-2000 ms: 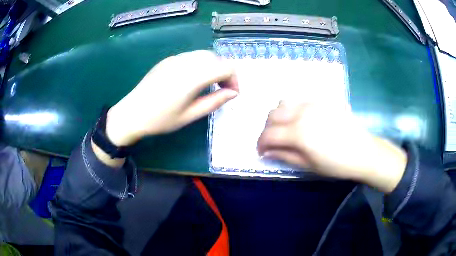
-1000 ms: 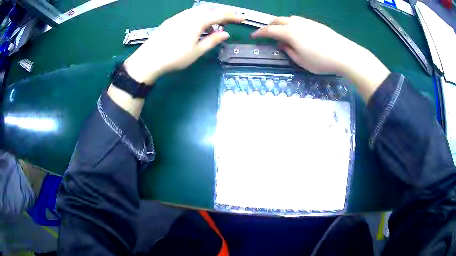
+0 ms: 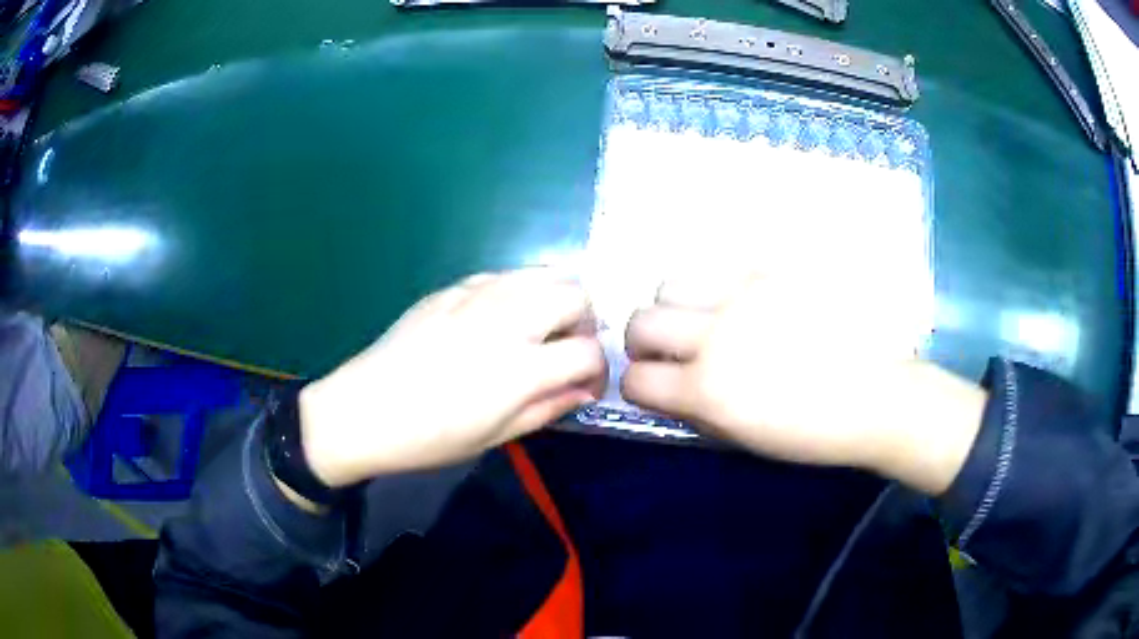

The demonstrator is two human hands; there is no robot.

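Note:
The clear blister tray (image 3: 762, 212) lies in front of me, its centre glaring white, its rounded pockets showing along the far side. My left hand (image 3: 462, 375) is at the tray's near left corner, fingers curled. My right hand (image 3: 799, 375) is over the near part of the tray, fingers curled and facing the left fingertips with a small gap. Whatever the fingertips may hold is hidden by blur and glare. A silver-grey metal bar (image 3: 762, 56) with a row of small marks lies just beyond the tray's far edge.
More bars lie at the far edge, one of them dark and slanted (image 3: 1049, 69) at upper right. White paper sheets (image 3: 1105, 75) are at the right edge. A small pale piece (image 3: 98, 78) lies at far left. A blue object (image 3: 150, 424) is below the bench at left.
Both hands have come back from the far bars to the tray's near side. The view has shifted, so the tray and near bar appear higher and further right.

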